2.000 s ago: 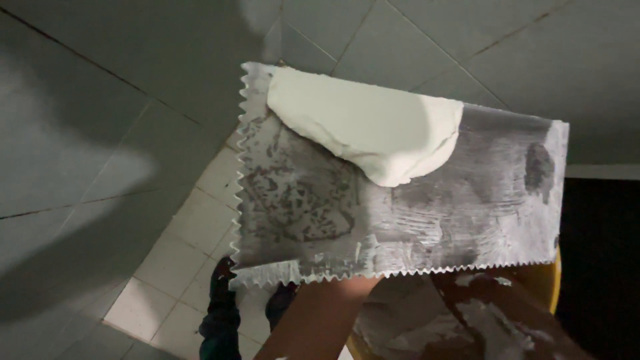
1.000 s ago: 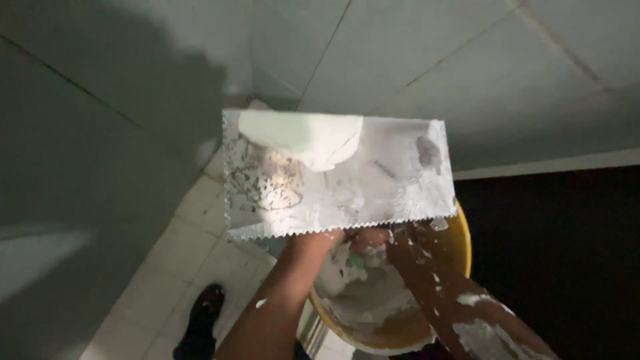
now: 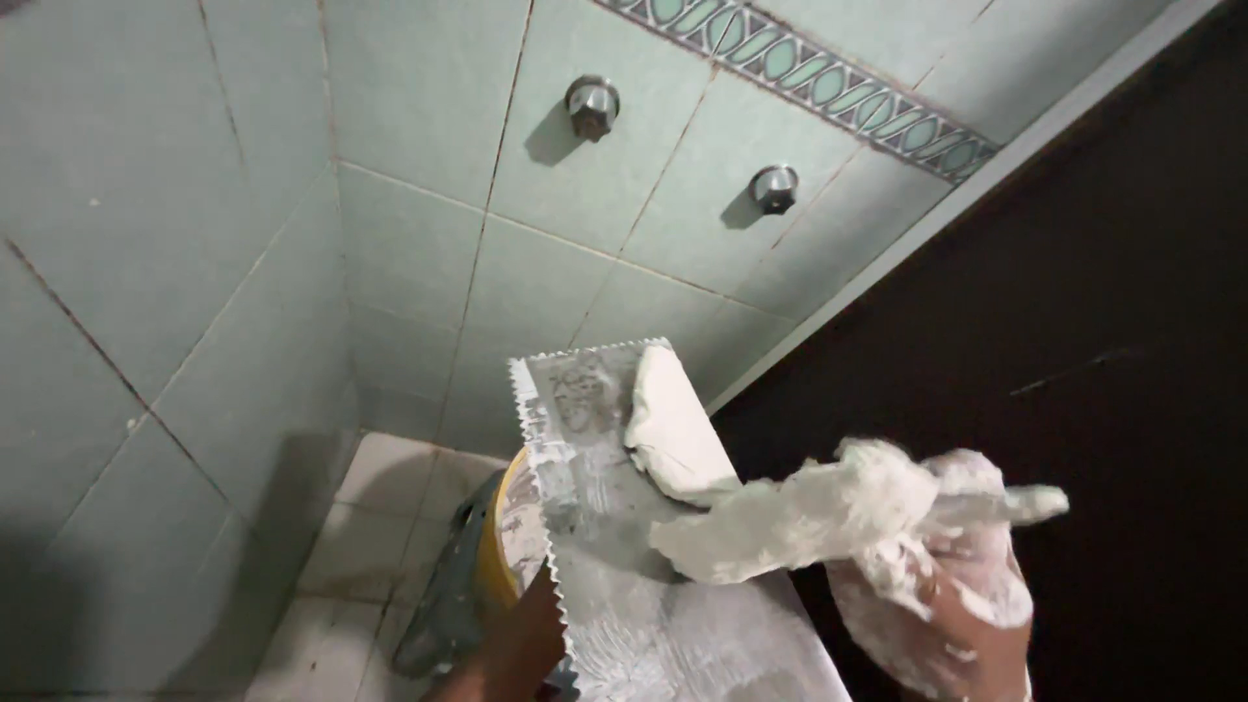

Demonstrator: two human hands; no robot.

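A notched metal trowel (image 3: 624, 585) slants up from the bottom of the head view, its toothed edge at left. Smooth white paste (image 3: 673, 419) sits along its right side near the far end. My left forearm (image 3: 512, 643) runs beneath the trowel; the plate hides the left hand, which holds it from below. My right hand (image 3: 936, 585), smeared with white paste, grips a narrow tool (image 3: 780, 526) thickly coated in the same paste. Its tip lies over the trowel, close beside the paste; the coating hides what kind of tool it is.
A yellow-rimmed bucket (image 3: 502, 526) holding white material stands on the white floor tiles (image 3: 361, 556), partly behind the trowel. Green-tiled walls meet in a corner ahead. Two metal valve knobs (image 3: 592, 107) stick out of the facing wall. A dark surface (image 3: 1072, 370) fills the right side.
My right hand has risen from the bucket and now holds the coated tool over the trowel. The trowel has turned from level to slanting. The view has tilted up to the wall.
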